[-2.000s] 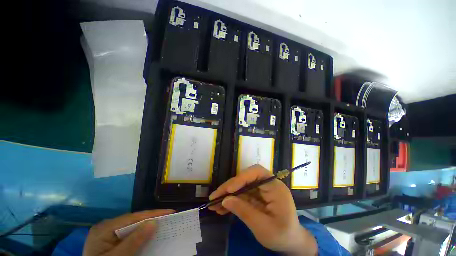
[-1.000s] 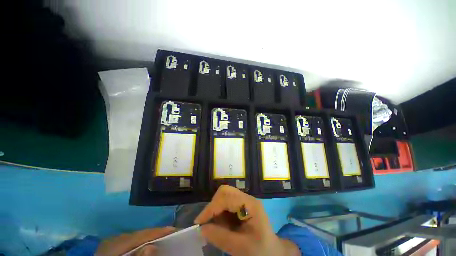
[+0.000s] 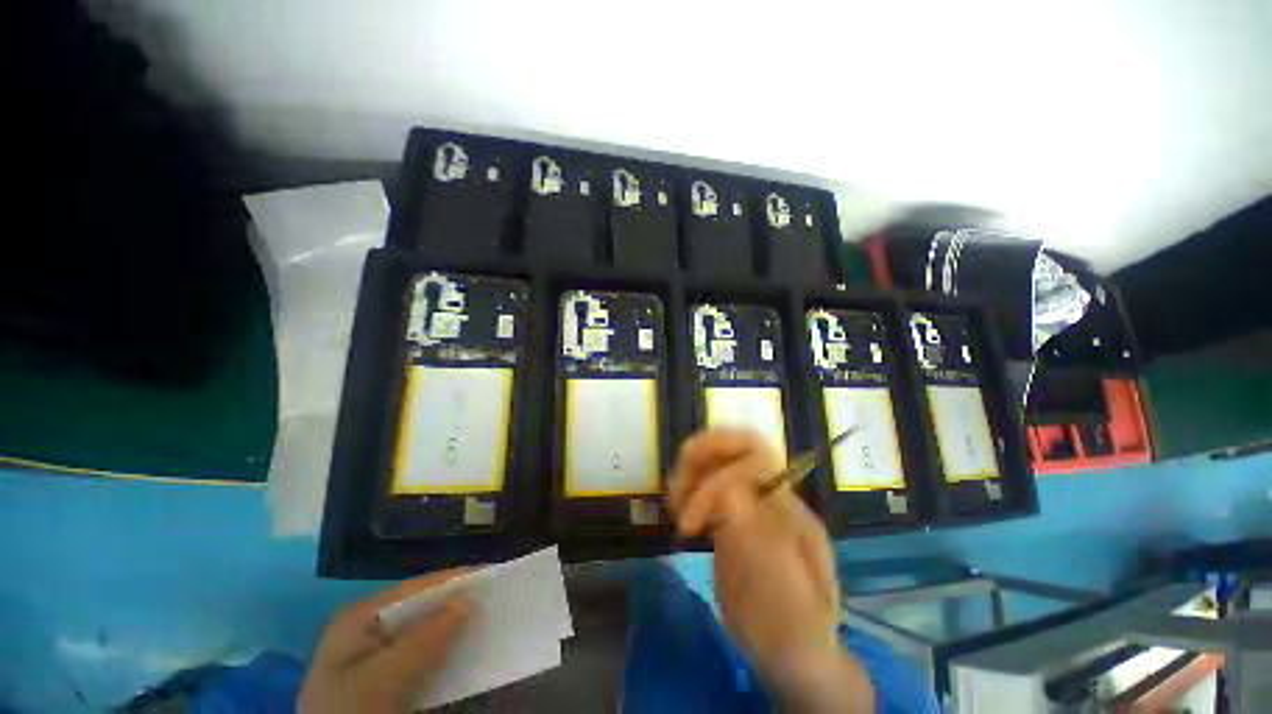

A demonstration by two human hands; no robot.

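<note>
My left hand (image 3: 398, 644) is at the bottom left and holds white label sheets (image 3: 502, 621) below the tray. My right hand (image 3: 760, 551) is blurred and holds dark tweezers (image 3: 809, 469); one end points up and right over the fourth phone, the other is hidden by the fingers. The hand covers the lower part of the third phone (image 3: 739, 342) in the front row. The front row of the black tray (image 3: 349, 481) holds several open-backed phones with white, yellow-edged batteries (image 3: 456, 430). The back-row phones (image 3: 467, 216) have black over the battery area.
White backing paper (image 3: 310, 349) lies left of the tray. Black film sheets with white borders (image 3: 983, 272), crumpled clear wrap (image 3: 1063, 300) and a red-orange parts bin (image 3: 1127, 419) are at the right. A metal frame and machine parts (image 3: 1004, 642) stand at the lower right.
My right hand has moved up and right, away from the label sheets, to over the third phone. My left hand still holds the sheets, now tilted with their face showing. The view has shifted slightly.
</note>
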